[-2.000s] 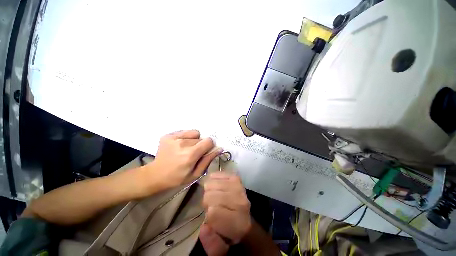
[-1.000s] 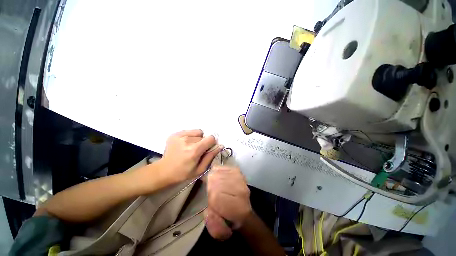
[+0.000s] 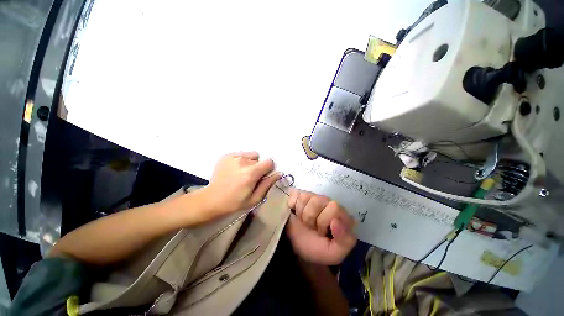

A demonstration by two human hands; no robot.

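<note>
The beige bag (image 3: pixel 247 271) lies over my lap, mouth open, with a small dark metal dot on its inner panel. Its top corner carries a small metal ring (image 3: pixel 288 179) at the white table's edge. My left hand (image 3: pixel 241 182) pinches the bag's corner just left of the ring. My right hand (image 3: pixel 321 227) is a fist just below and right of the ring. A thin dark shaft (image 3: pixel 282 190) runs from the fist to the ring tab; the handle is hidden in the palm.
The white table (image 3: pixel 185 80) fills the middle. A cream-white sewing machine (image 3: pixel 427 74) with a dark bed stands at right. A green-handled tool (image 3: pixel 467 213) lies below it near black cords. Beige pieces with yellow edges (image 3: pixel 402 287) are at bottom right. A metal frame (image 3: pixel 37 136) stands at far left.
My right fist has turned and moved right, from below the ring to its lower right. The thin shaft now slants. My left hand keeps its pinch on the corner. The view has shifted slightly.
</note>
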